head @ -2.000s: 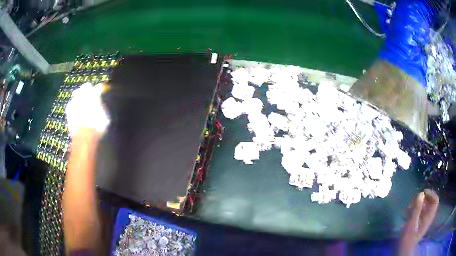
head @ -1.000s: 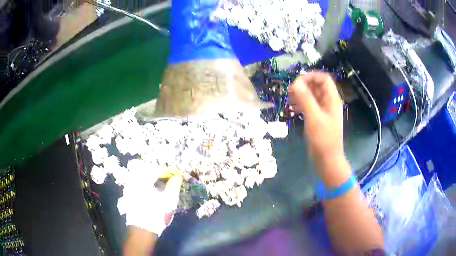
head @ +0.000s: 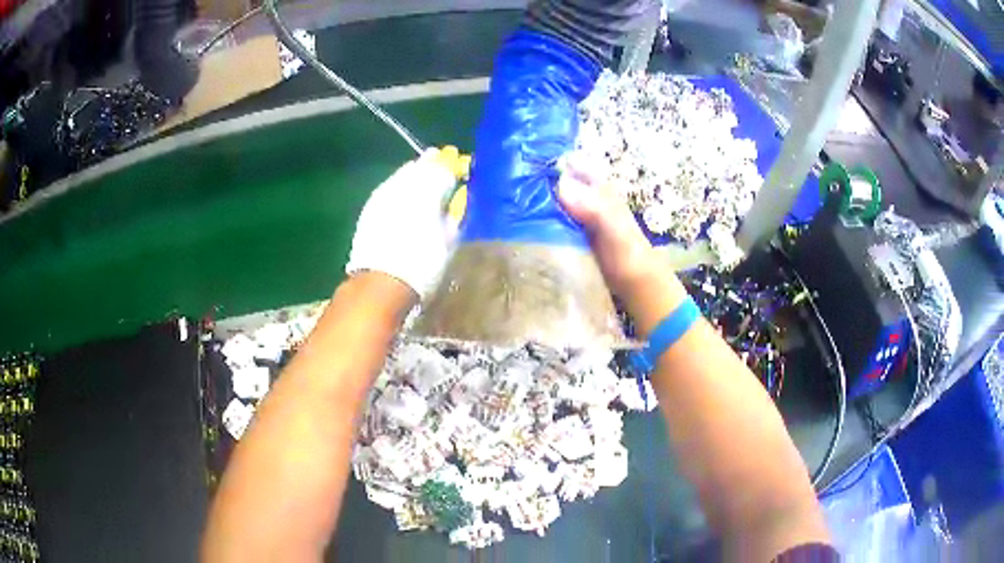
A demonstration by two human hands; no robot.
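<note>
The fume extraction hood (head: 523,291) stands upright in the middle, with a blue-wrapped neck and a grey duct above. My left hand (head: 410,220), in a white glove with yellow fingertips, is at the left side of the blue neck. My bare right hand (head: 592,203), with a blue wrist band, is at its right side. Both hands appear to hold the neck, though some fingertips are hidden. The pile of small white boards (head: 495,429) lies below the hood, with one green-faced board (head: 443,504) at its front.
More white boards (head: 672,154) lie on a blue sheet behind the hood. Tangled wired connectors (head: 738,330) and the soldering station (head: 870,319) are at right, with a green solder spool (head: 850,192). A dark panel (head: 116,440) is at left. The green conveyor belt (head: 198,231) runs behind.
My left hand has moved up from the board pile to the hood's neck. My right hand has moved left from the connectors to the neck. The view has shifted, showing more of the duct.
</note>
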